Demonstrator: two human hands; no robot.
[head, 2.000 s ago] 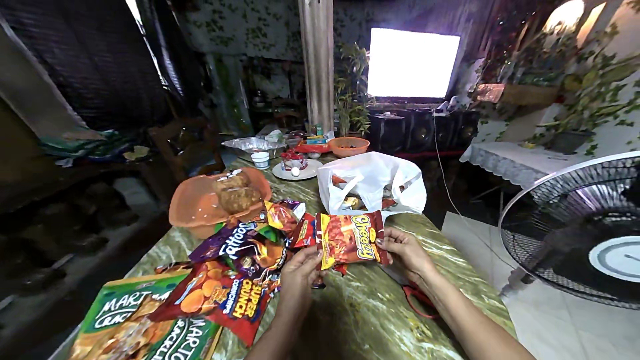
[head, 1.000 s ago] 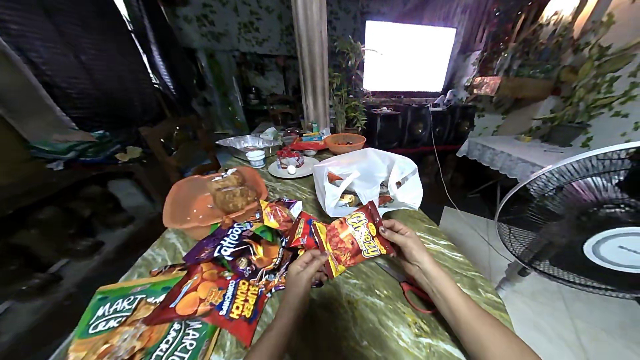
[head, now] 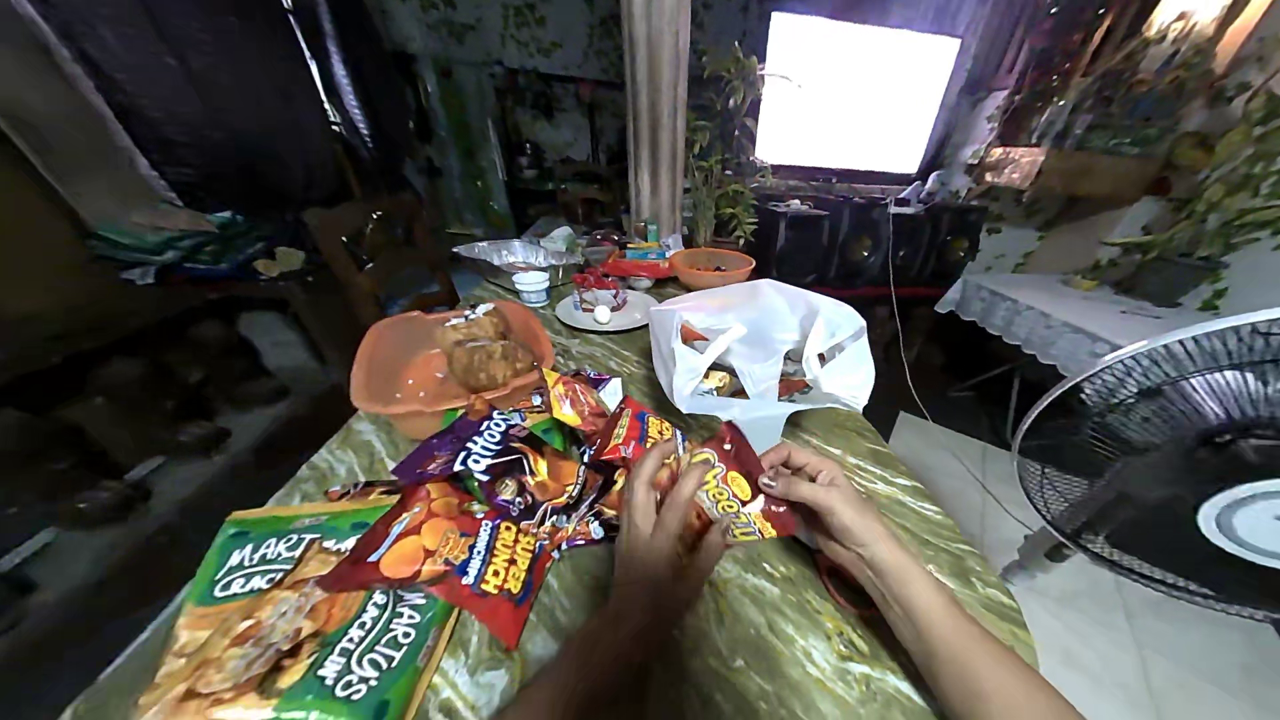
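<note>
A red and yellow Cheezy snack bag (head: 735, 490) lies low over the marbled table. My right hand (head: 815, 495) pinches its right end between thumb and fingers. Across its left part rest the spread fingers of my left hand (head: 668, 525); whether they grip it cannot be told. Left of my hands is a pile of snack bags: a red corn chips bag (head: 440, 550), a purple Tattoos bag (head: 480, 445), a small red bag (head: 635, 430) and green Marty's Cracklin' bags (head: 300, 610). Red-handled scissors, it seems, (head: 845, 585) lie partly under my right wrist.
A white plastic bag (head: 760, 300) with packets inside stands beyond my hands. An orange basin (head: 390, 365) holds bagged brown food. Farther back are a white plate (head: 640, 312), a foil tray (head: 510, 250) and an orange bowl (head: 712, 268). A stand fan (head: 1150, 450) is at the right.
The Cheezy bag, held up between both hands earlier, is now lower and tilted down to the right. My left hand has moved from its left edge onto its front, fingers spread.
</note>
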